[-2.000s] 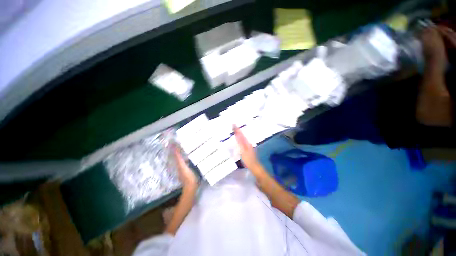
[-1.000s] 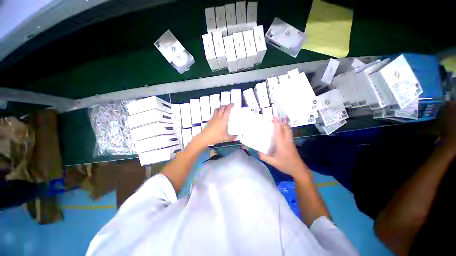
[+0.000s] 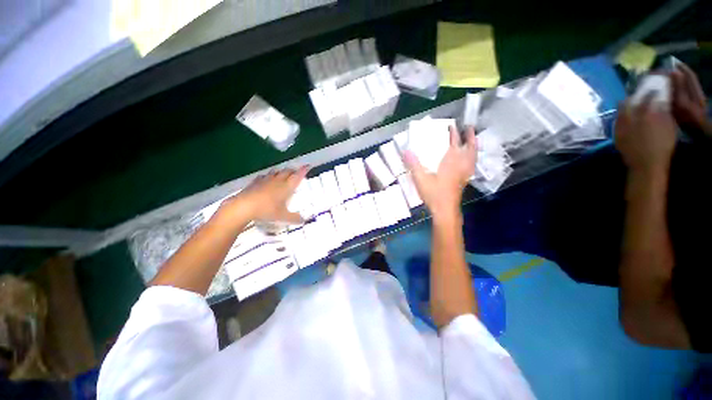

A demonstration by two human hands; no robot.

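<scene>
Small white retail boxes (image 3: 355,219) stand in tight rows along the narrow bench. My left hand (image 3: 269,195) lies over the left part of the rows, with its fingertips against the boxes; whether it grips one I cannot tell. My right hand (image 3: 446,172) is on a white box or small stack of boxes (image 3: 429,142) at the right end of the rows, thumb on the near left side and fingers on the right. More boxes (image 3: 261,266) lie stacked at the bench's left, below my left forearm.
A clear polybag (image 3: 160,244) lies at the bench's left end. On the green belt are a box group (image 3: 353,98), packed units (image 3: 268,123) and a yellow sheet (image 3: 466,55). Loose packs (image 3: 539,109) lie at right beside another person's arm (image 3: 646,211). A blue stool (image 3: 488,301) is below.
The white boxes held between both hands are no longer there. My left hand has moved left onto the rows; my right hand has moved up and right onto boxes. The view has tilted.
</scene>
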